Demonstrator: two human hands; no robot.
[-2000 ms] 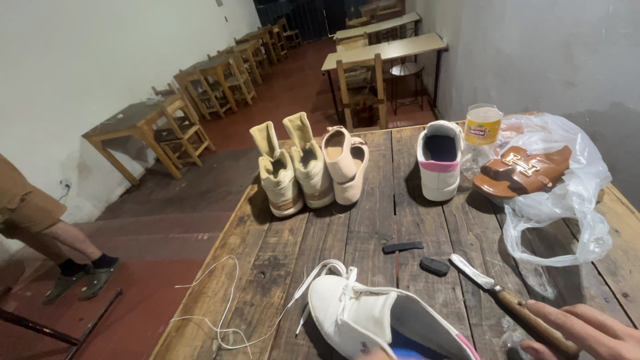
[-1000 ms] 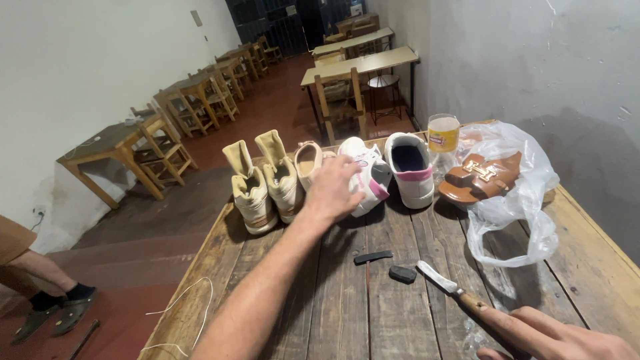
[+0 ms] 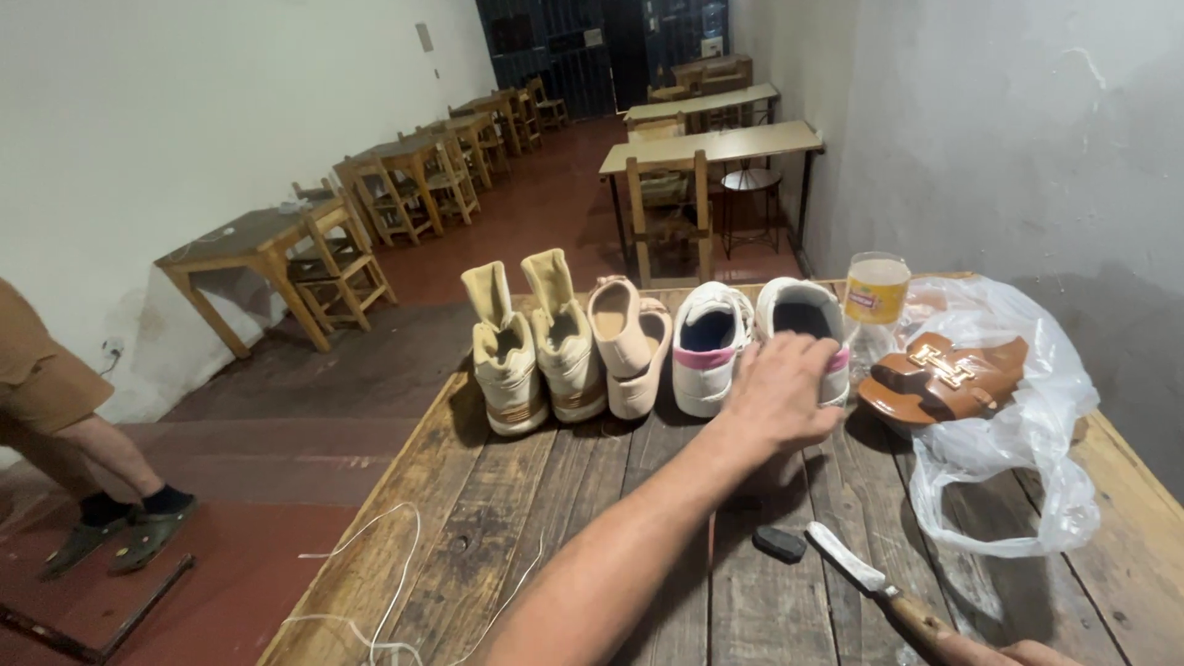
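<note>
My left hand [image 3: 786, 393] reaches across the wooden table [image 3: 583, 499] and lies over the heel of a white sneaker with a pink heel patch [image 3: 801, 294]; whether it grips is unclear. Its mate, another white sneaker [image 3: 703, 384], stands just left. Further left are a pink shoe pair [image 3: 629, 347] and beige high-top sneakers [image 3: 507, 379]. My right hand [image 3: 994, 652], partly cut off by the lower edge, is on the wooden handle of a knife [image 3: 851, 564], whose blade rests near a small black block [image 3: 779, 544].
Brown sandals [image 3: 953, 379] lie on a clear plastic bag [image 3: 1004, 453], beside a cut plastic bottle [image 3: 875, 296]. White thread [image 3: 375, 610] trails at the table's left. A person's legs [image 3: 102, 453] are at far left. Tables and chairs [image 3: 671, 213] stand beyond.
The white sneaker from the front of the table now stands in the shoe row. My left hand has moved right, from that sneaker to its mate. My right hand remains at the knife.
</note>
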